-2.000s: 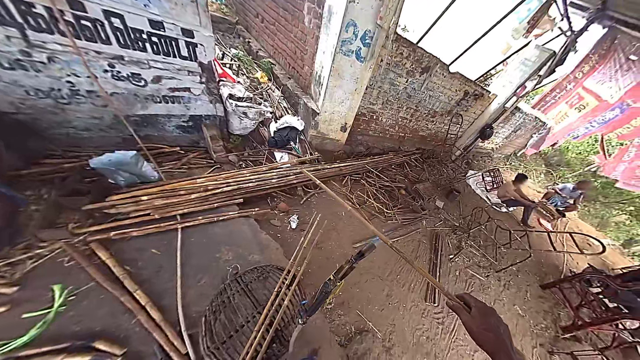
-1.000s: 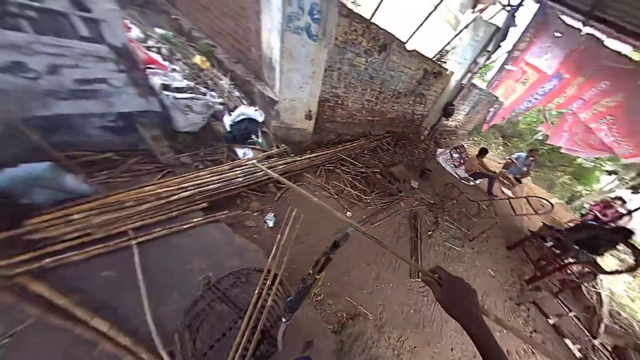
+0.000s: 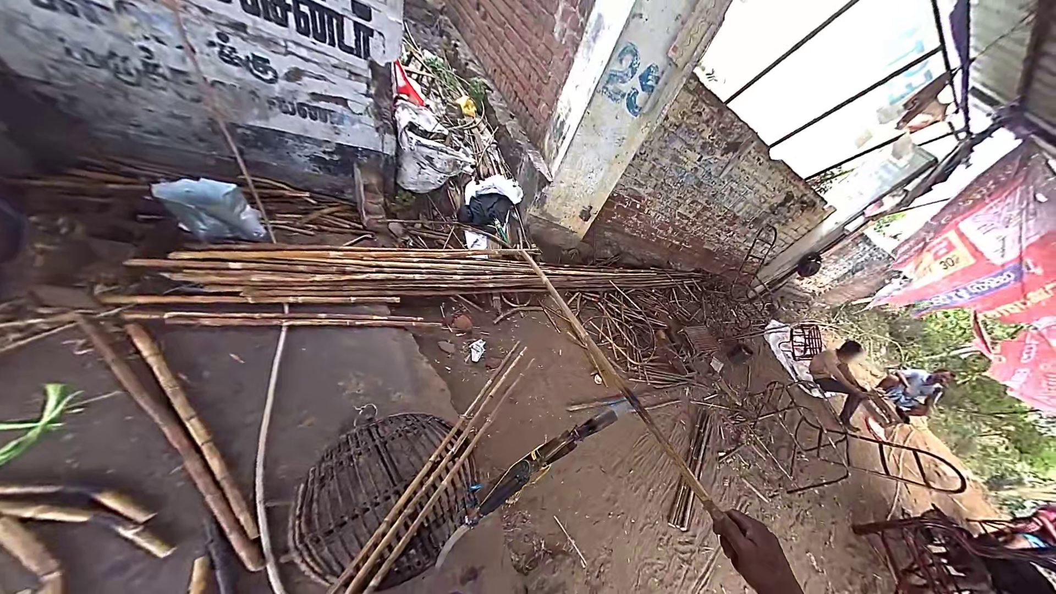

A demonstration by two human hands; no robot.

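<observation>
My right hand [image 3: 749, 544], at the lower right, is closed around the near end of a long thin cane pole [image 3: 606, 367], which slants up and left over the yard. The pole's far end overlaps a pile of long cane poles [image 3: 330, 276] in the view; whether it touches them cannot be told. Below its middle, a dark tool or torch-like object with a curved pale end [image 3: 540, 462] lies beside a round woven basket [image 3: 363, 495]. Several thin canes [image 3: 441, 474] cross over that basket. My left hand is not in view.
Thick cane pieces [image 3: 177, 421] lie at the left, near a plastic bag [image 3: 210, 210]. A painted pillar [image 3: 623, 107] and brick wall stand behind the pile. Two people [image 3: 841, 375] [image 3: 912, 388] sit at the right among bent cane frames [image 3: 891, 454]. Loose canes litter the ground.
The view has swung away and back. My right hand keeps its hold on the cane pole, which extended past the hand toward the lower right one second ago.
</observation>
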